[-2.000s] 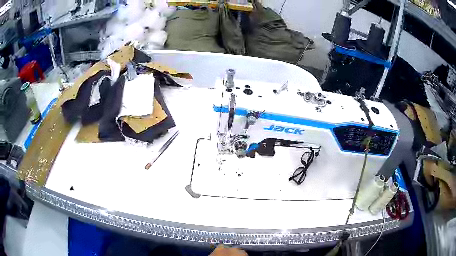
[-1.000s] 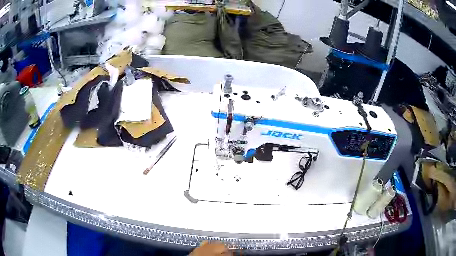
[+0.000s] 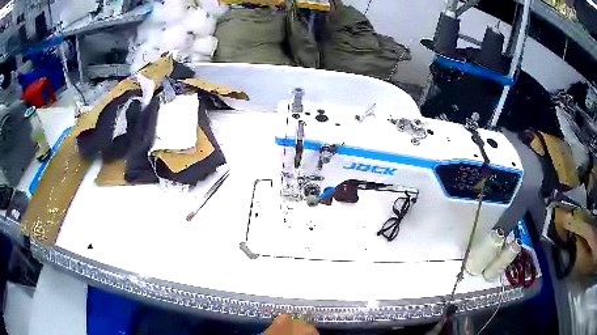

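Observation:
A small part of one of my hands (image 3: 291, 325) shows at the bottom edge, cut off by the frame; I cannot tell which hand it is or whether it holds anything. The white JACK sewing machine (image 3: 393, 157) stands on the table in front of me. Dark fabric panels (image 3: 141, 147) lie in a pile at the back left, mixed with tan paper patterns (image 3: 190, 158) and a white piece (image 3: 177, 123) on top. Thin metal tweezers or snips (image 3: 208, 195) lie between the pile and the machine. Dark eyeglasses (image 3: 396, 218) hang against the machine.
A long brown board (image 3: 59, 186) lies along the table's left edge. White thread cones (image 3: 494, 254) and red-handled scissors (image 3: 520, 268) are at the right end. A cord (image 3: 472, 239) hangs across the machine's right end. Dark cones (image 3: 447, 33) stand behind. Panels and patterns (image 3: 560, 163) lie at far right.
The view tips slightly up and back down between frames. The partly seen hand shifts a little left, then back right at the bottom edge. The pile and tools stay in place.

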